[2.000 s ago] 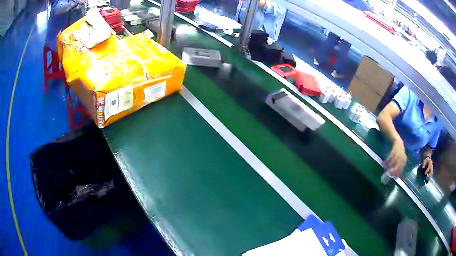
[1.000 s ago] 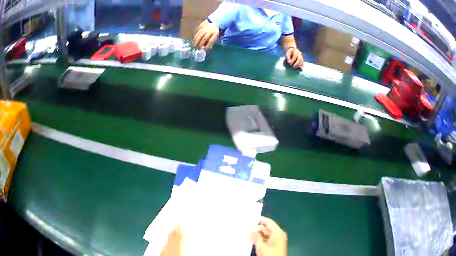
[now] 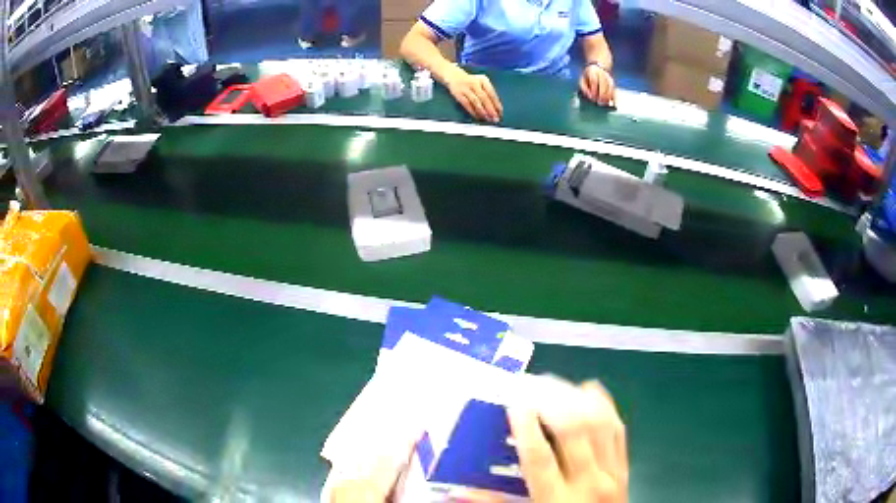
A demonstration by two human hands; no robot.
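A pile of flat white cartons (image 3: 393, 378) with blue ends lies at the belt's near edge. The blue ends have small white cut-outs. A blue printed carton panel (image 3: 483, 447) is above the pile, between my hands. My right hand (image 3: 575, 442) grips its right side, slightly blurred. My left hand (image 3: 373, 479) is at its lower left, overexposed and cut off by the bottom edge, with its fingers at the panel's edge.
Grey-white boxes (image 3: 389, 214) lie on the green belt (image 3: 236, 211) beyond the pale strip. A yellow-wrapped carton (image 3: 44, 285) is at left, a grey wrapped stack (image 3: 845, 393) at right. A person in a blue shirt (image 3: 521, 34) is opposite, near small white pieces (image 3: 349, 81) and red trays (image 3: 277, 94).
The view has shifted slightly. A blue panel now shows between my hands, and my right hand has come up over the pile. The belt boxes moved left in view; the opposite person's hand moved right.
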